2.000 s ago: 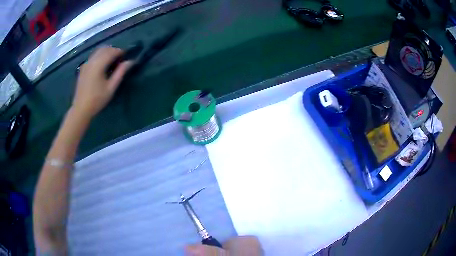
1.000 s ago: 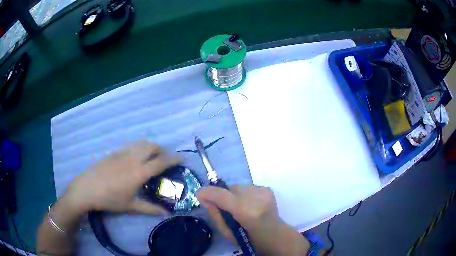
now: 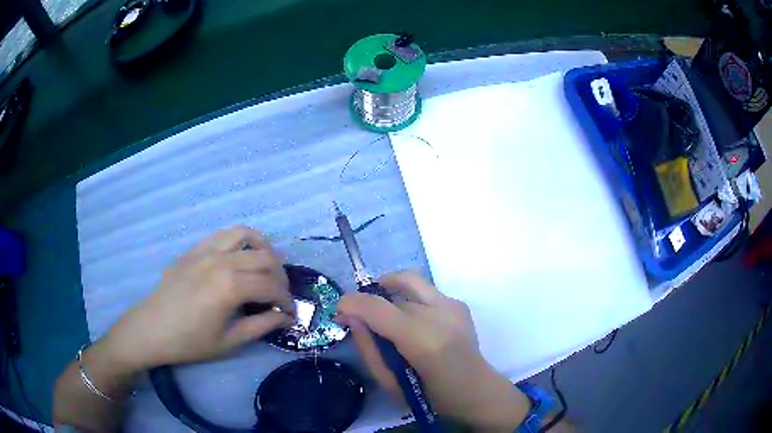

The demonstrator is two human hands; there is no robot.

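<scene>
The open earcup (image 3: pixel 288 340) of the headphones lies on the foam sheet, with a green circuit board (image 3: pixel 328 296) and a small silver-white rectangle inside. My left hand (image 3: pixel 224 296) is on the cup's left side, its fingertips at the silver-white rectangle; whether they pinch a wire cannot be told. My right hand (image 3: pixel 415 326) holds the soldering iron (image 3: pixel 352 247) by its dark handle, its tip pointing away from me above the foam. The fingertips of my right hand touch the board's right edge. The closed earcup (image 3: pixel 311 399) lies nearest me.
A green solder spool (image 3: pixel 385 76) stands beyond the work, with thin solder strands beside it. A dark wire scrap (image 3: pixel 370 223) lies near the iron. White paper (image 3: pixel 508 220) and a blue tray (image 3: pixel 615 199) with a yellow sponge (image 3: pixel 676 186) are at right. Other headphones (image 3: pixel 152 52) lie on the green belt.
My left hand first reached over the belt, then came back to the headphones on the foam. Since then both hands have settled at the open cup. The iron has stayed in my right hand.
</scene>
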